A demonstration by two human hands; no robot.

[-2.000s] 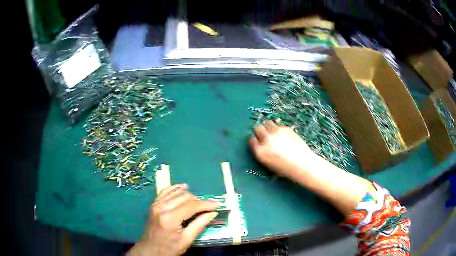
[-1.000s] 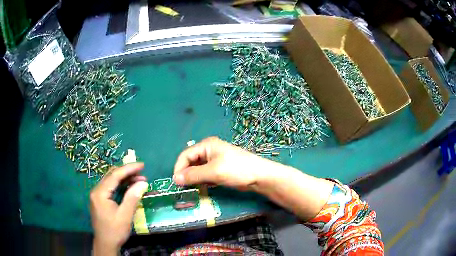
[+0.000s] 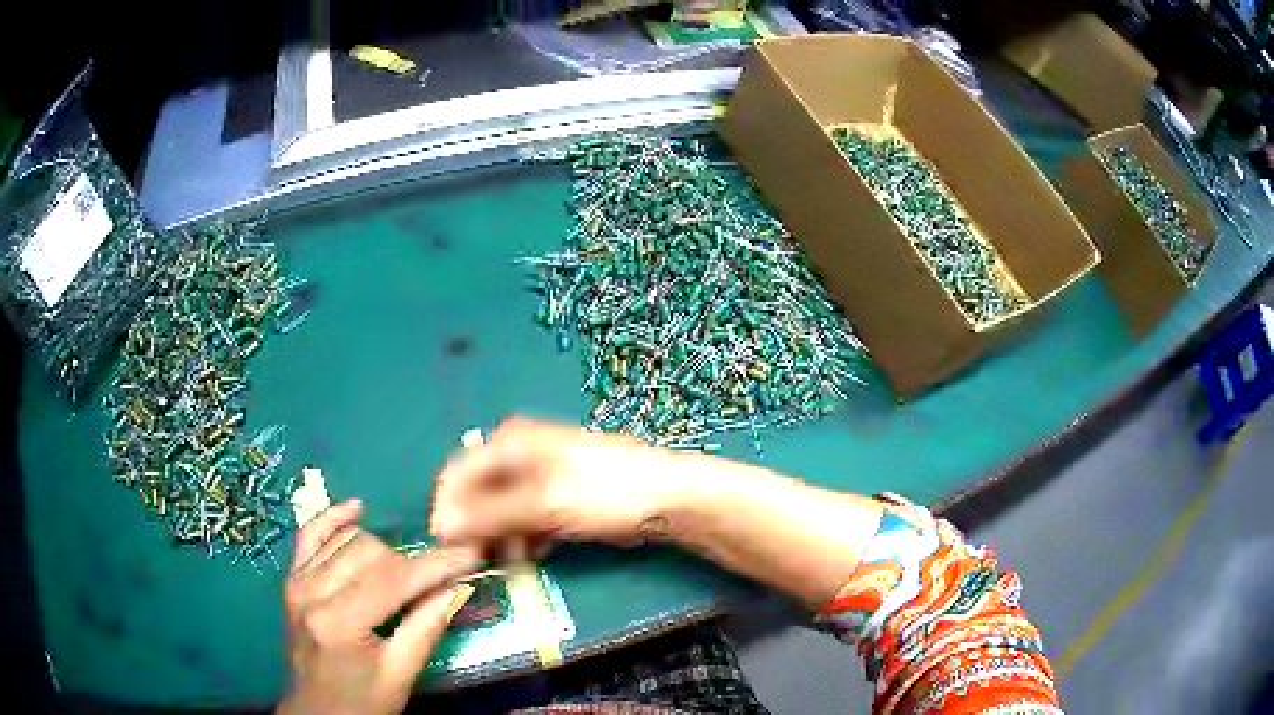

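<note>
The small green printed circuit board [image 3: 528,615] lies at the near edge of the bench mat, partly covered by both hands. A dark red block shows on it beside my left fingertips. My left hand [image 3: 366,603] holds the board's left part, thumb and forefinger around the dark upright strip. My right hand [image 3: 538,486] is over the board's far side, fingers bent together and blurred; whether they hold a part cannot be seen. A large pile of green capacitors [image 3: 685,300] lies beyond it. A smaller yellowish-green pile [image 3: 196,398] lies at left.
A large open cardboard box [image 3: 838,210] with green components stands right of the main pile. A smaller box [image 3: 1118,266] is farther right. A clear bag with a white label [image 3: 67,240] is at far left. A silvery rail [image 3: 503,109] runs behind the piles. A blue object [image 3: 1241,374] is right.
My right hand came from the large pile to the board and is now close to my left fingertips. My left hand let go, opened a little, and closed on the board again. The view shifted.
</note>
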